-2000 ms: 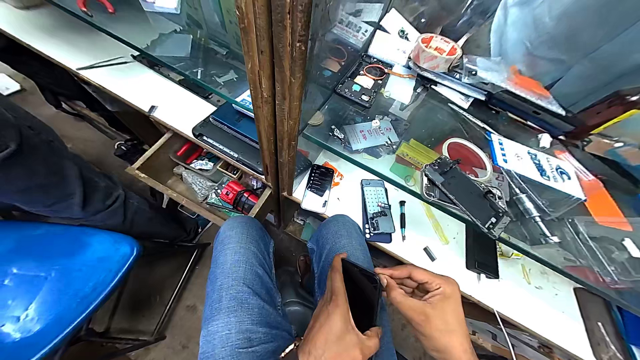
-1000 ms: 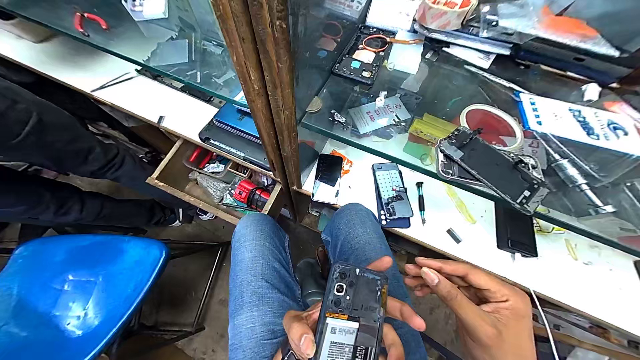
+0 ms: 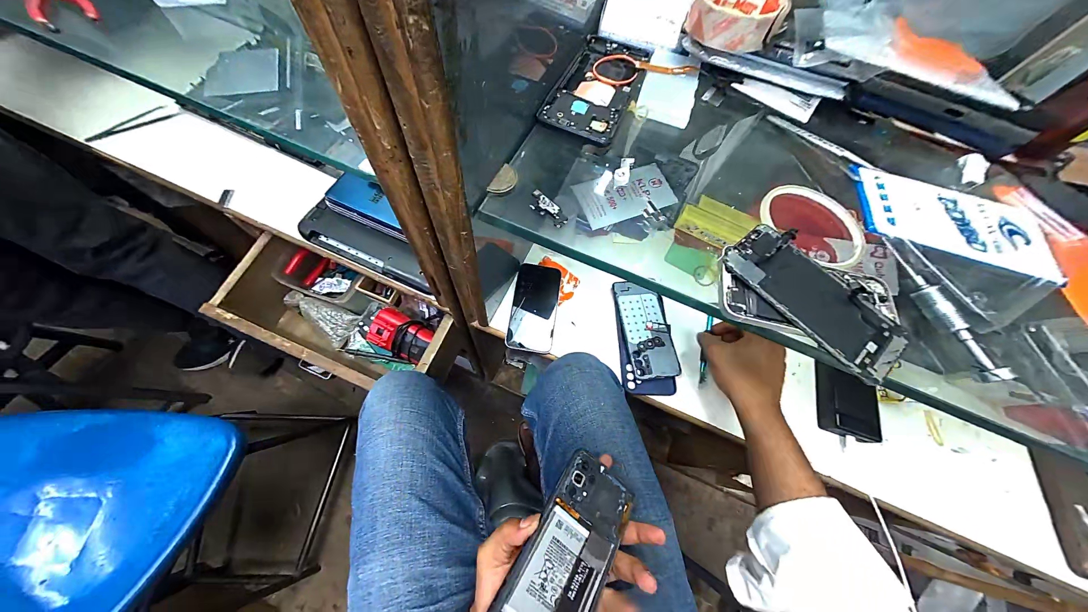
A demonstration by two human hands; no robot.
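My left hand (image 3: 507,544) holds a smartphone with its back cover off (image 3: 571,535) above my lap, its camera module and battery facing up. My right hand (image 3: 741,361) reaches to the white bench, its fingers on a thin teal and black screwdriver (image 3: 704,361) lying near the glass shelf's edge. Left of that hand lie a phone back cover with cameras (image 3: 650,348) on a dark blue phone, and a black and white phone (image 3: 534,308). To its right is a black phone (image 3: 847,401) with a cable.
On the glass shelf (image 3: 595,242) lie an opened phone (image 3: 807,297), a tape roll (image 3: 812,225) and an opened phone housing (image 3: 592,92). Brown wooden posts (image 3: 408,127) divide the shelves. An open drawer (image 3: 289,340) holds a red and black tool (image 3: 399,334). A blue stool (image 3: 110,493) stands at left.
The phone was first held screen up, then turned to show its open back. My right hand has moved from beside the phone to the screwdriver on the bench.
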